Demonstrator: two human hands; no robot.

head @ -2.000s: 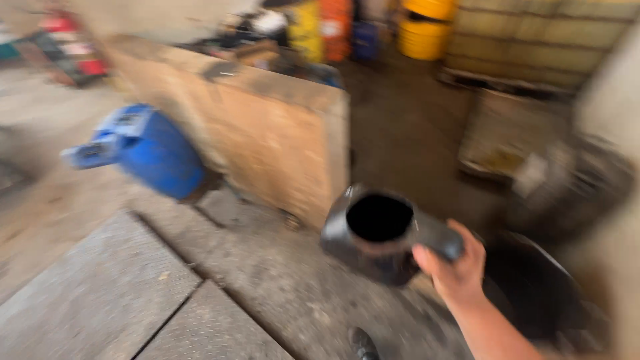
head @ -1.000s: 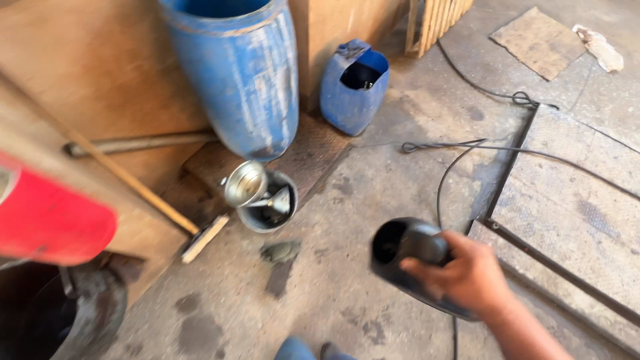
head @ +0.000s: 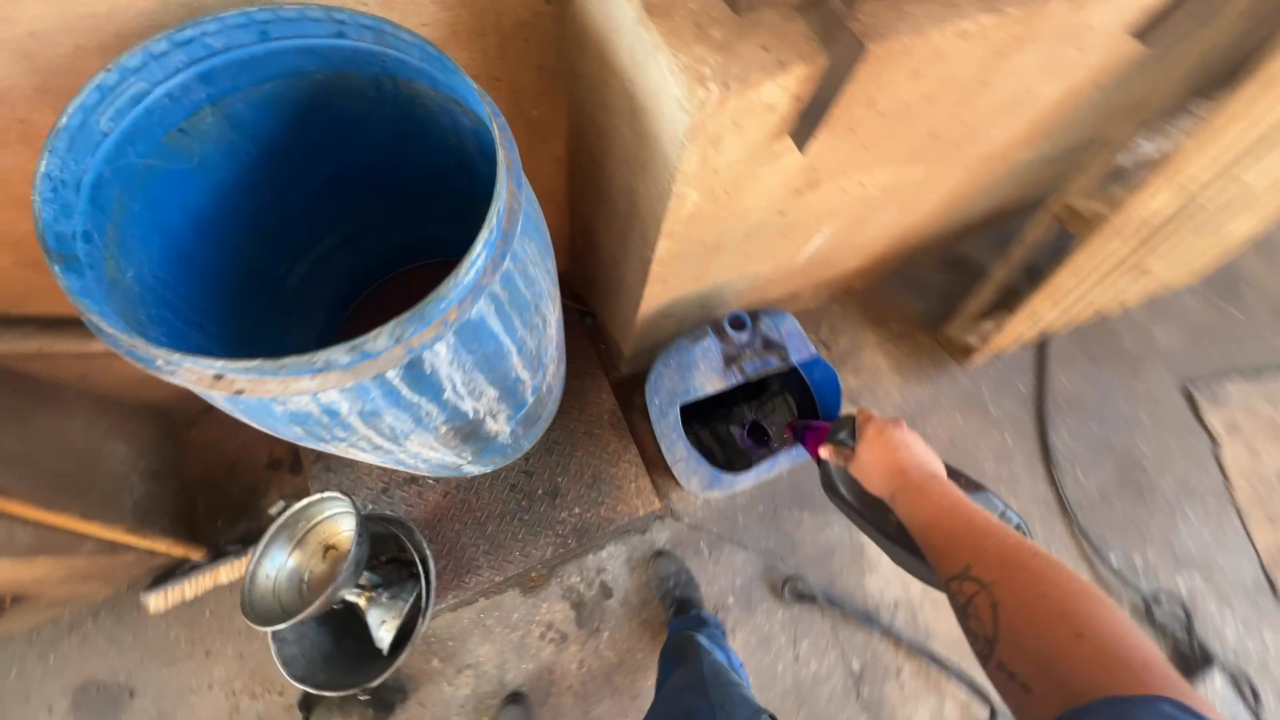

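Note:
My right hand [head: 885, 455] grips the handle of a dark plastic jug [head: 880, 515], tilted over a blue plastic jerrycan [head: 690, 400] on the floor. Purple liquid [head: 808, 435] shows at the jug's mouth, beside the opening cut in the jerrycan's top. Dark liquid [head: 740, 425] lies inside the jerrycan. To the left stands a large open blue plastic drum [head: 470, 400] with dark reddish contents low inside. A metal funnel [head: 385, 605] and a round metal container [head: 305, 560] rest in or on a dark bucket [head: 335, 685]. My left hand is out of view.
The drum stands by a diamond-plate metal sheet [head: 520, 500] against a wooden panel [head: 640, 200]. A brush [head: 200, 582] lies at the lower left. Black cable [head: 1055, 480] and a hose [head: 900, 635] run over the concrete floor on the right. A slatted wooden piece [head: 1130, 230] leans at the upper right.
The jug in my right hand has moved to the blue jerrycan and now tips over its opening; one second ago it was held away from it. The view has shifted toward the drum.

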